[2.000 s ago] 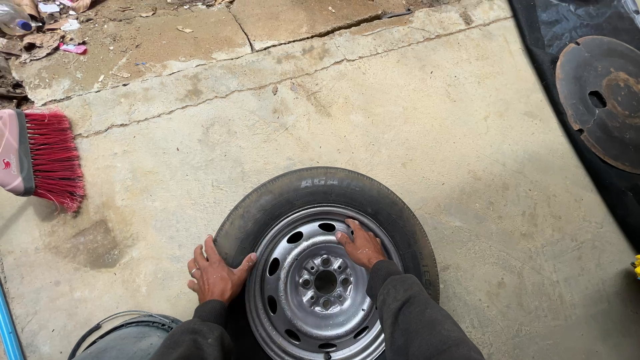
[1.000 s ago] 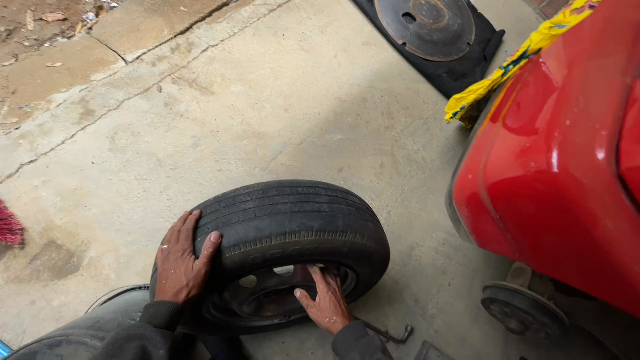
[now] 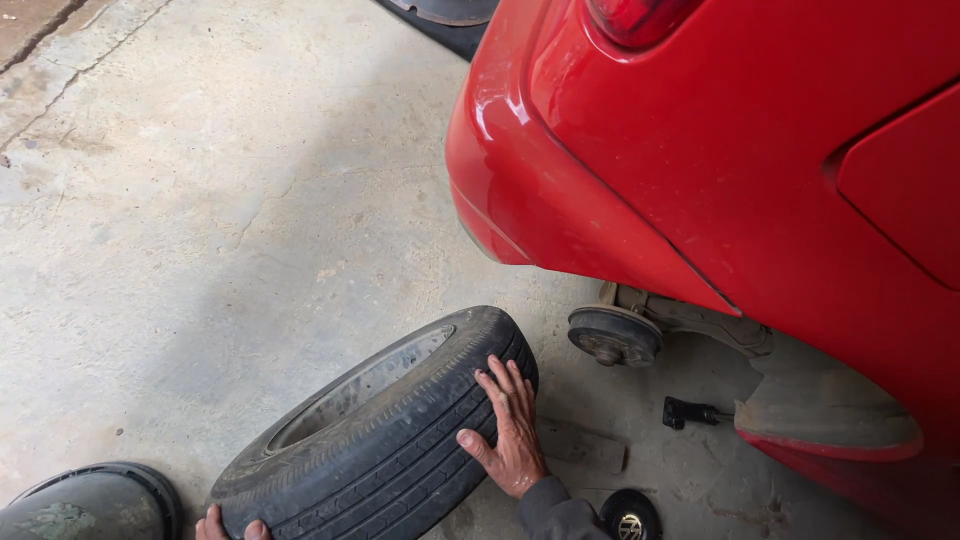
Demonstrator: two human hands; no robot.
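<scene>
A car tyre on a steel wheel [image 3: 390, 450] stands tilted on the concrete floor at the lower middle, its tread facing me and its rim facing up and left. My right hand [image 3: 511, 435] lies spread on the tread at the tyre's right end. At the lower left end, the fingers of my left hand [image 3: 229, 525] touch the tyre; the rest of that hand is cut off by the frame's edge. To the right of the tyre, a bare brake drum [image 3: 615, 335] sits under the rear of a red car [image 3: 675, 150].
A dark rounded container [image 3: 82, 502] stands at the lower left. On the floor at right are a black-handled tool [image 3: 690, 412], a flat block [image 3: 581, 446] and a round black wheel-centre cap [image 3: 630, 516]. A dark sheet with a metal disc [image 3: 450, 15] lies at the top.
The wheel, shown face-up two seconds ago, is now tipped with its tread toward me. My right hand has gone from the rim to the tread. The view has swung right to the car.
</scene>
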